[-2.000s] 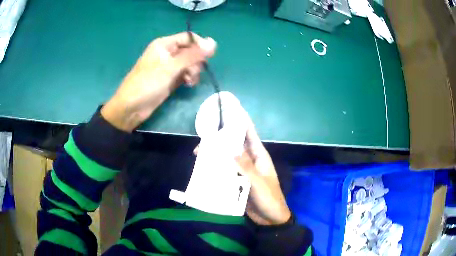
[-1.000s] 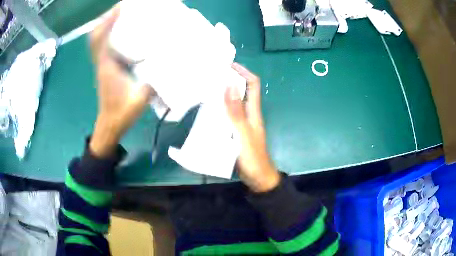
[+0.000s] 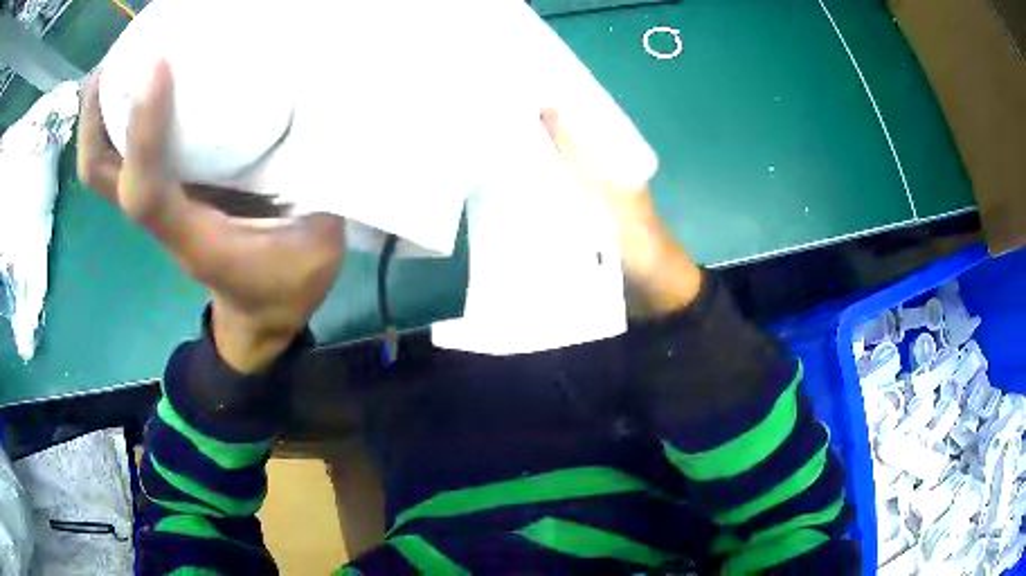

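Observation:
A large white rounded camera body [image 3: 371, 101] fills the upper middle, close to the camera and cut off by the top edge. My left hand [image 3: 225, 236] grips its rounded left end. The white mounting base [image 3: 546, 270] hangs below the body on the right, with its flat wide end toward me. My right hand [image 3: 630, 225] holds the base and body at the right, its fingers partly hidden by white glare. A thin black pigtail cable [image 3: 386, 281] hangs between the two, over the bench's front edge.
The green bench [image 3: 743, 146] bears a white ring [image 3: 663, 43] at the back right. A crinkled plastic bag [image 3: 34, 214] lies at the left. A blue bin [image 3: 849, 394] of small white parts [image 3: 945, 439] stands at lower right. Brown cardboard [image 3: 973, 113] borders the right side.
Both hands first held the cable and base. The camera body was then lifted in my left hand against the base. Now body and base are larger and closer, and the base has shifted right.

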